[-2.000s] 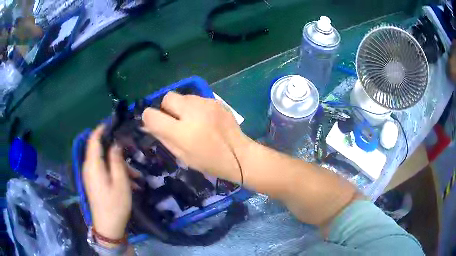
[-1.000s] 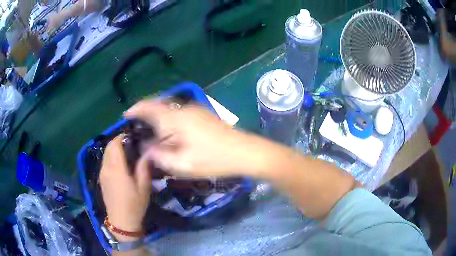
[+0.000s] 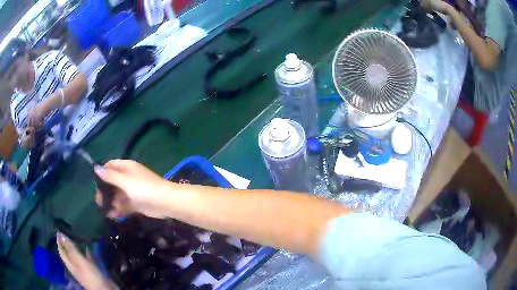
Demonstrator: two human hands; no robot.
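Observation:
My right hand (image 3: pixel 127 190) is left of centre, over the belt by the far left corner of the blue bin (image 3: pixel 252 269). It grips a blurred black band (image 3: pixel 106 190). My left hand (image 3: pixel 82 261) is at the lower left, blurred and partly cut off by the bottom edge. A dark piece lies by its fingertips; whether it holds this cannot be told. The bin holds heaped black parts (image 3: pixel 212 265) with pale bits among them; my right forearm hides part of it.
Black bands lie on the green belt (image 3: pixel 227 133). Two aerosol cans (image 3: pixel 283 156), a white fan (image 3: pixel 375 73) and a white block (image 3: pixel 371 170) with a blue ring stand right of the bin. A blue cap (image 3: pixel 48 265) is lower left. A person in stripes (image 3: pixel 42 85) sits across; another is upper right.
Both hands have moved left from over the bin and are now apart, the right one with a black band. The view has shifted, showing more of the far side and people.

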